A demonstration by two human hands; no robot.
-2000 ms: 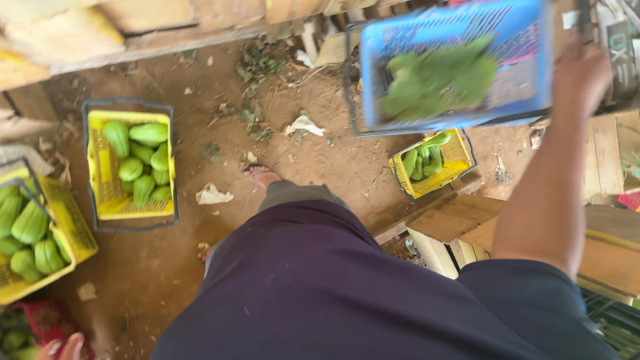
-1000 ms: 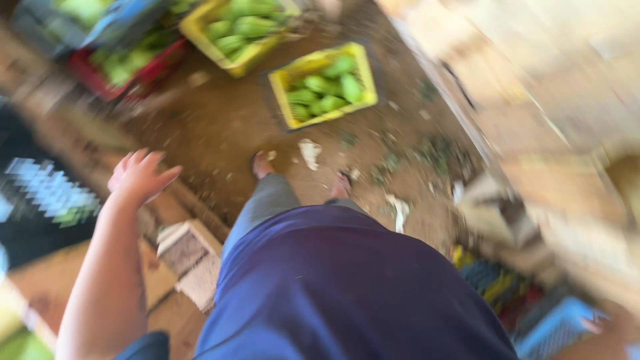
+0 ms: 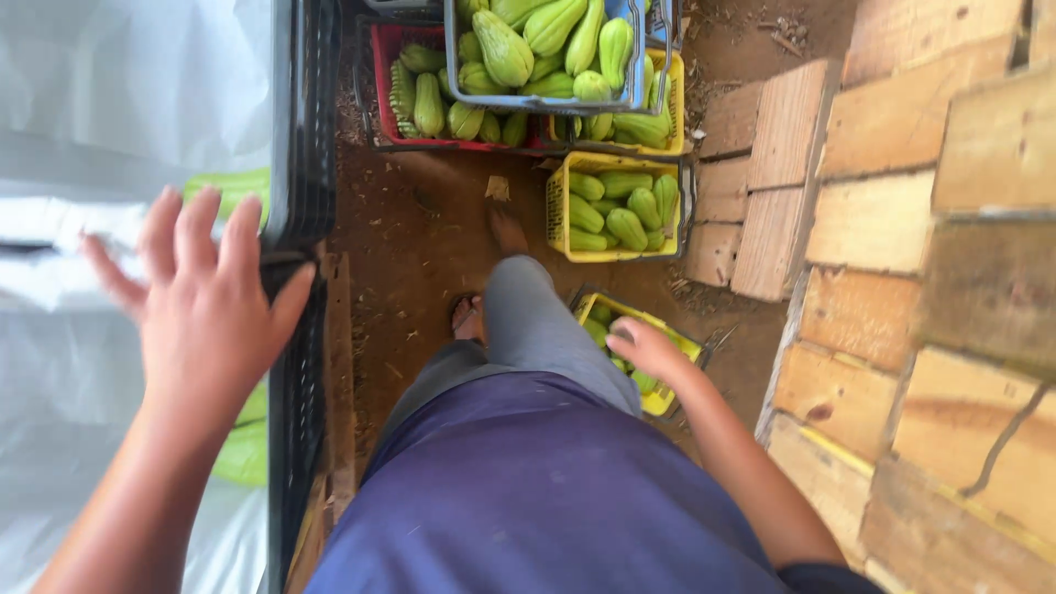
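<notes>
My left hand (image 3: 202, 285), fingers spread and holding nothing, is over black plastic crates (image 3: 304, 124) lined with pale sheeting (image 3: 124, 107); green chayotes (image 3: 239, 188) show beside its fingertips. Whether it touches the crate, I cannot tell. My right hand (image 3: 648, 348) hangs at my right side with curled fingers, above a small yellow basket (image 3: 660, 400) of chayotes. Nothing is plainly seen in it. Ahead of that basket stands another yellow basket (image 3: 558, 210) filled with chayotes (image 3: 629, 228).
A blue basket (image 3: 544, 103) of chayotes rests over a red basket (image 3: 384, 82) and a yellow basket (image 3: 678, 103) at the top. Stacked wooden crates (image 3: 866, 214) line the right side. Between them and the black crates is a dirt floor (image 3: 396, 247).
The view has turned a lot. Two seconds ago my right hand was at a blue basket with green contents; that hand is now low at my side. My left hand is now over the black crates.
</notes>
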